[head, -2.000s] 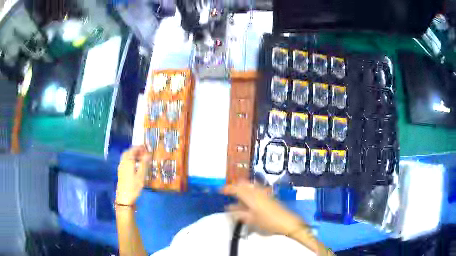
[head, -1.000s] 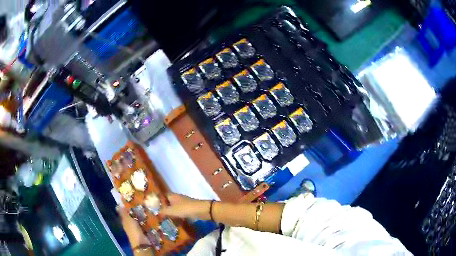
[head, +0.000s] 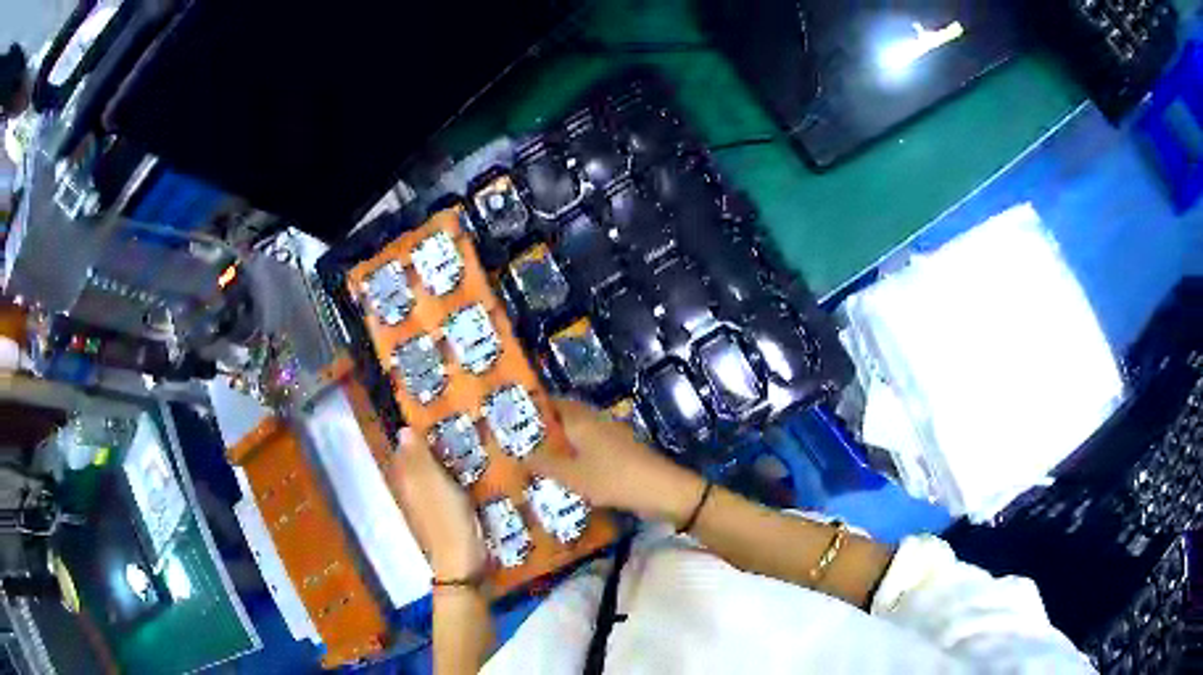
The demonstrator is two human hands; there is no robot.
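An orange fixture plate point(head: 491, 382) is tilted in view, with two columns of silvery-grey boards point(head: 472, 339) seated on it. My left hand point(head: 439, 512) grips its left edge. My right hand point(head: 600, 459) grips its right edge near the lower end. The plate is over the left part of a black blister tray point(head: 633, 251) and hides the pockets there. A few boards with yellow-orange edges point(head: 578, 353) sit in the tray just right of the plate. The tray pockets farther right hold no boards. Whether the plate touches the tray is unclear.
A second orange plate point(head: 301, 534) without boards lies on the left by the white bed point(head: 373, 488) and grey machine. A large black monitor point(head: 304, 92) is behind the tray. White sheets with clear plastic point(head: 996, 363) lie at right. A dark panel point(head: 858, 79) is on the green bench.
Both hands have moved the loaded plate from the white bed rightward over the black tray. More tray pockets at right now show without boards. The camera view has shifted.
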